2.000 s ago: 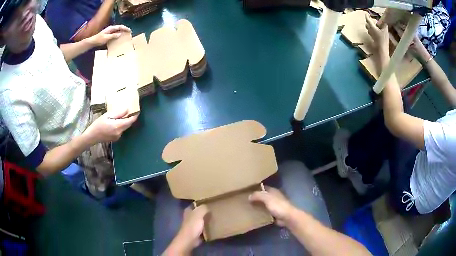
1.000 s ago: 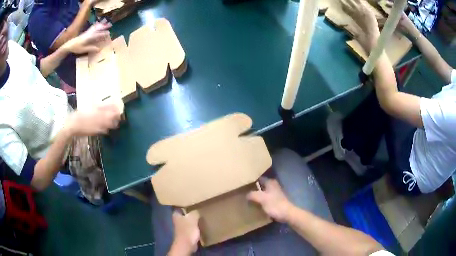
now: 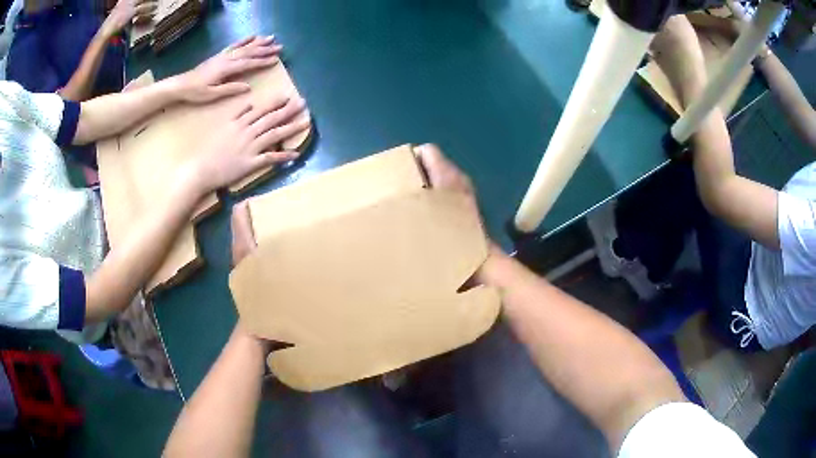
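A brown mailer box (image 3: pixel 340 192) is held up over the near edge of the green bench. Its wide lid (image 3: pixel 367 277) hangs down toward me, with the notched, rounded tuck flap at the bottom. The box's inside is not in view. My left hand (image 3: pixel 243 234) grips the box's left end; most of the hand is hidden behind the cardboard. My right hand (image 3: pixel 452 183) grips the right end, its fingers at the far corner and its palm partly behind the lid.
At left, a neighbour's two hands (image 3: pixel 242 143) press flat on stacked box blanks (image 3: pixel 134 179) on the green bench (image 3: pixel 394 72). A cream post (image 3: pixel 582 116) stands right of my box. At right, another person's arms reach over cardboard (image 3: pixel 667 85). A red stool (image 3: pixel 40 389) is at lower left.
My hands have raised the box from over my lap to the bench edge and turned it, so the lid hangs toward me. The left neighbour's hands now lie flat on the blanks.
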